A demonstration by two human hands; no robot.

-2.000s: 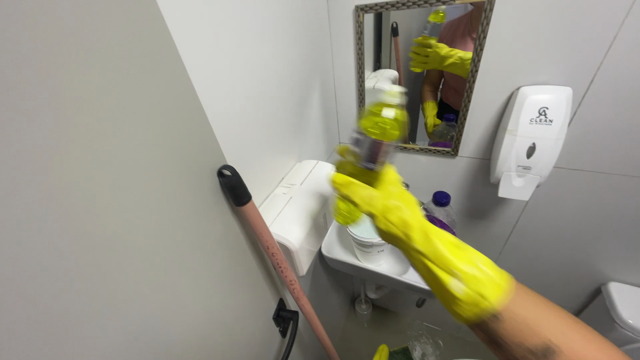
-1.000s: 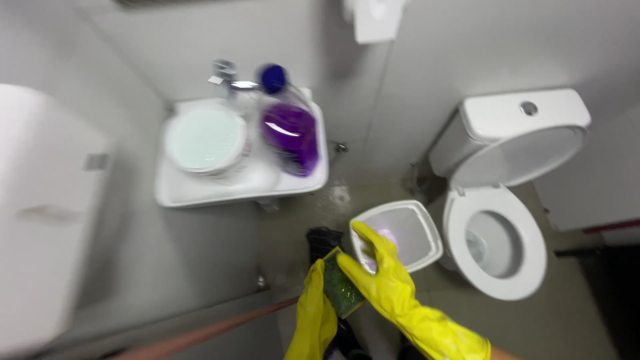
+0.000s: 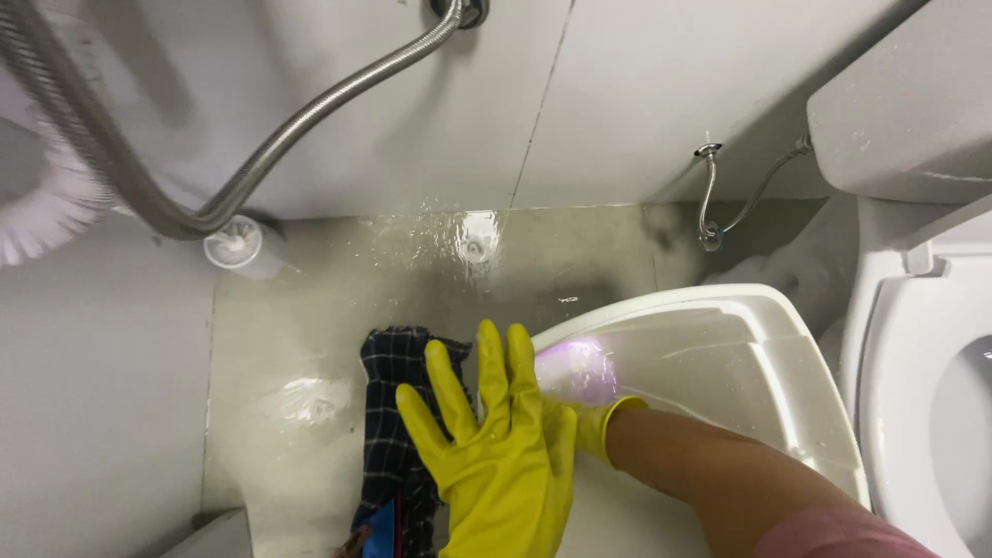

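In the lower middle, my left hand in a yellow rubber glove is spread with its fingers apart and nothing in it. It overlaps the edge of a black checked cloth lying on the floor. My right hand, also gloved in yellow, is mostly hidden behind the left one; only the glove's cuff and part of the glove show, at the left side of a white plastic bin. What the right hand holds cannot be seen. A shiny purple patch shows inside the bin.
Wet floor surrounds the cloth. A braided metal hose hangs across the upper left, near a white ribbed drain hose and a white round container or pipe end. The toilet stands right of the bin.
The yellow-green bottle held up two seconds ago is out of view. The green sponge between my gloves one second ago no longer shows. My left hand has spread; the view has moved down to the floor.
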